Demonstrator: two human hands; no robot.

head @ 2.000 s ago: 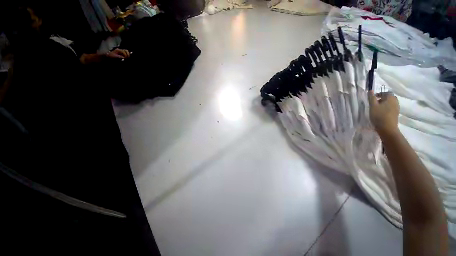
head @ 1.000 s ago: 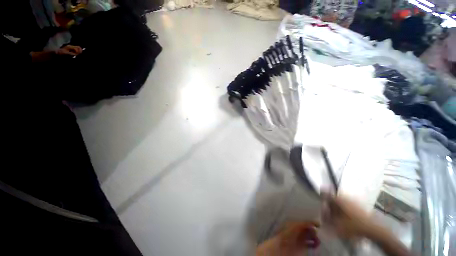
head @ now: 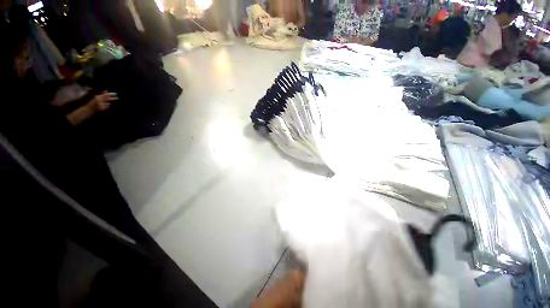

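A white shirt [head: 356, 252], blurred by motion, is spread in front of me at the bottom centre. The black hook of its hanger [head: 451, 224] sticks out to the right. My left hand [head: 282, 291] is at the shirt's left edge, cut off by the bottom edge; its grip cannot be told. My right hand does not show. Beyond lies a fanned pile of white shirts [head: 380, 132], partly overexposed, with a row of black hooks [head: 280, 93] at its left end.
The glossy table [head: 205, 198] has clear poly bags [head: 500, 192] at right. Dark plastic [head: 416, 90], light-blue cloth [head: 500, 99] and white plastic-wrapped garments [head: 350, 57] lie farther back. A person's hand [head: 93, 105] is by black cloth [head: 145, 96] at left.
The view has turned right. A hanger left the row of hooks and came toward me; its hook now points right, with the white shirt spread out. My right hand has gone from sight.
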